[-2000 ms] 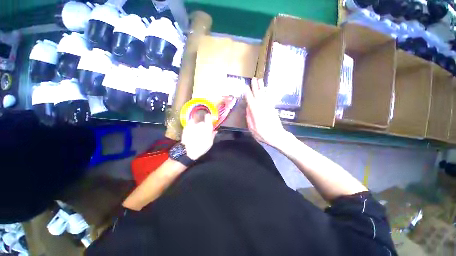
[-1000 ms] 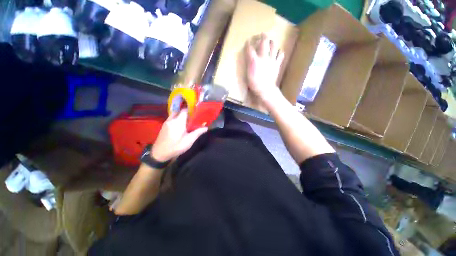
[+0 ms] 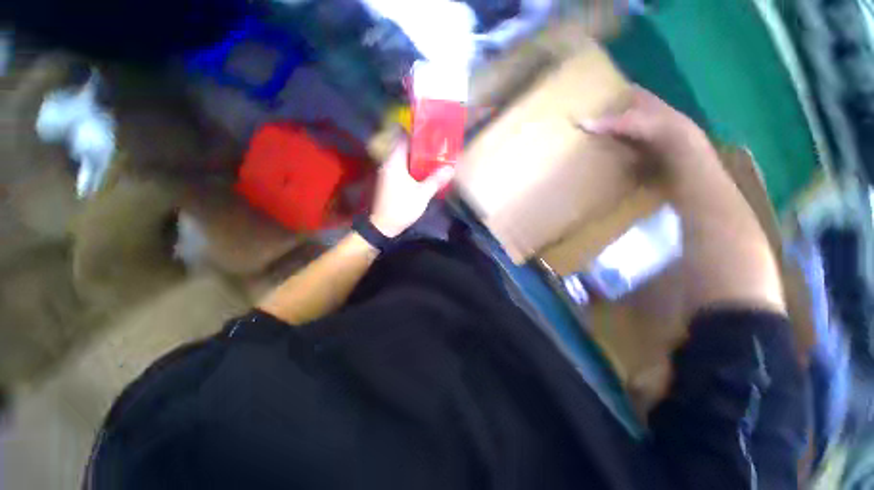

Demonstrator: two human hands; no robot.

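Observation:
The frame is blurred by motion. My left hand [image 3: 404, 191] is shut around the red tape dispenser [image 3: 437, 134], beside the bench edge. A closed brown product carton [image 3: 541, 148] lies on the bench to its right. My right hand [image 3: 642, 129] is at the carton's far right side, over its top edge; its fingers are partly blurred, and whether it grips the carton cannot be told. An open carton [image 3: 613, 215] with a shiny white bagged item [image 3: 640, 251] inside is next to it, partly behind my right forearm.
A red stool [image 3: 290, 177] and a blue stool [image 3: 251, 62] stand on the floor at the left. Brown cartons [image 3: 125, 335] lie at the lower left. The green bench top [image 3: 738, 77] is at the upper right. White items [image 3: 422, 24] are at the top.
The view has turned, so the bench now runs steeply down to the right. The tape dispenser is more upright in my left hand. My right hand has moved from the carton's top to its far right side.

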